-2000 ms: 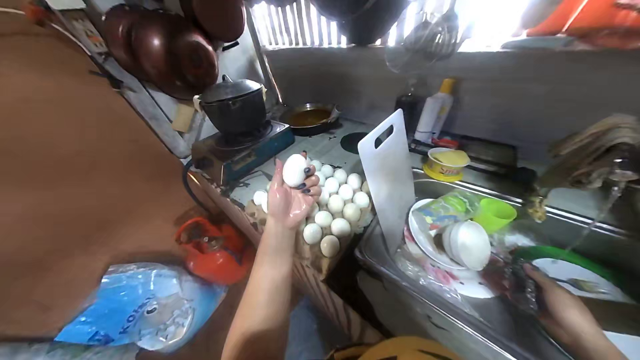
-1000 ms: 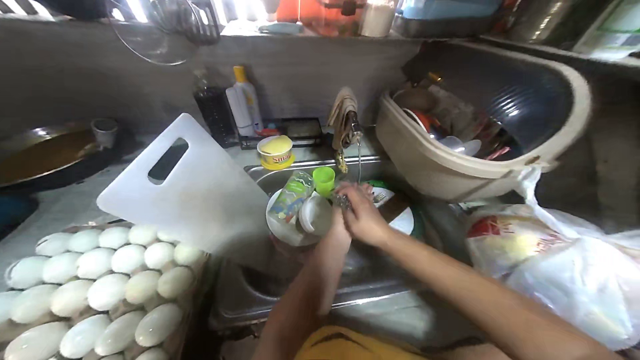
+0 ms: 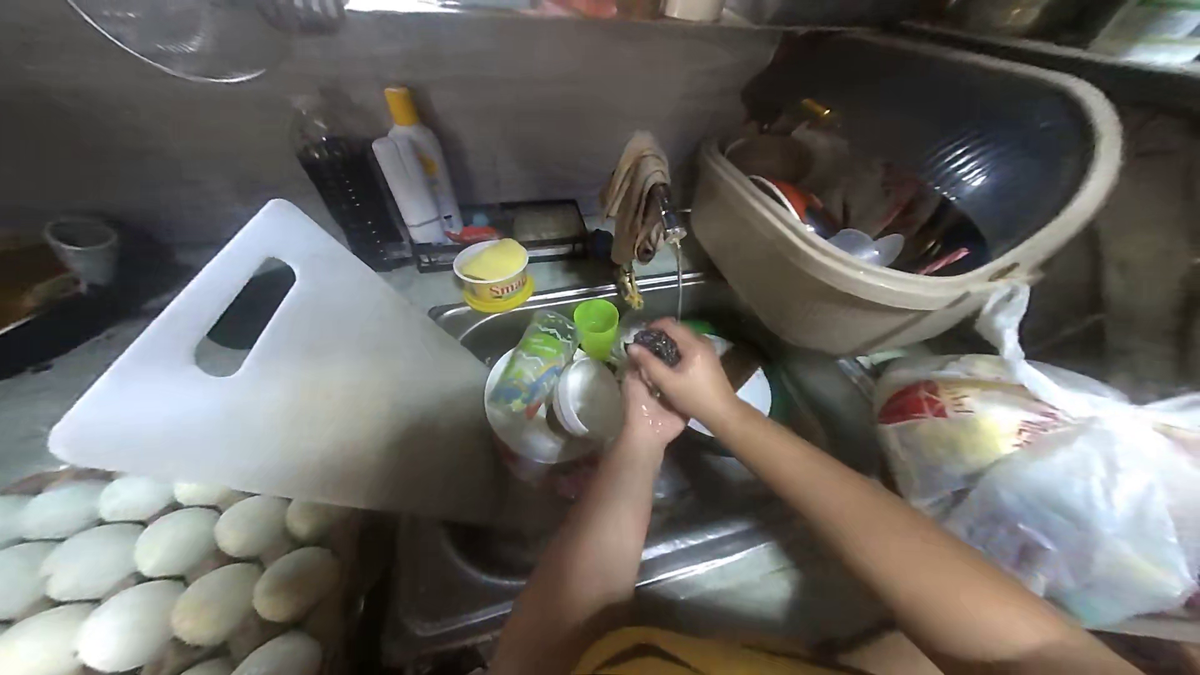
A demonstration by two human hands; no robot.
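Note:
Over the metal sink (image 3: 694,553), my right hand (image 3: 689,370) is closed on a dark scouring pad (image 3: 658,346). Just below it, my left hand (image 3: 650,405) is wet and touches the right one; whether it holds an egg is hidden. Water runs from the faucet (image 3: 671,220) beside the hands. To their left, a white bowl (image 3: 589,398) and a patterned clear plastic item (image 3: 539,366) lie on a white plate (image 3: 502,417), near a green cup (image 3: 596,328). Behind my right hand, a white plate (image 3: 757,389) lies in the sink.
A white cutting board (image 3: 356,375) leans left of the sink, above several eggs (image 3: 136,625) on a tray. A large beige basin (image 3: 797,281) with dishes stands behind right, and plastic bags (image 3: 1078,506) lie at right. A yellow-and-white tub (image 3: 492,272) and bottles (image 3: 412,178) stand behind.
Two seconds ago my left hand held an egg above the egg tray; it has moved right to the sink and met my right hand. The view has swung right.

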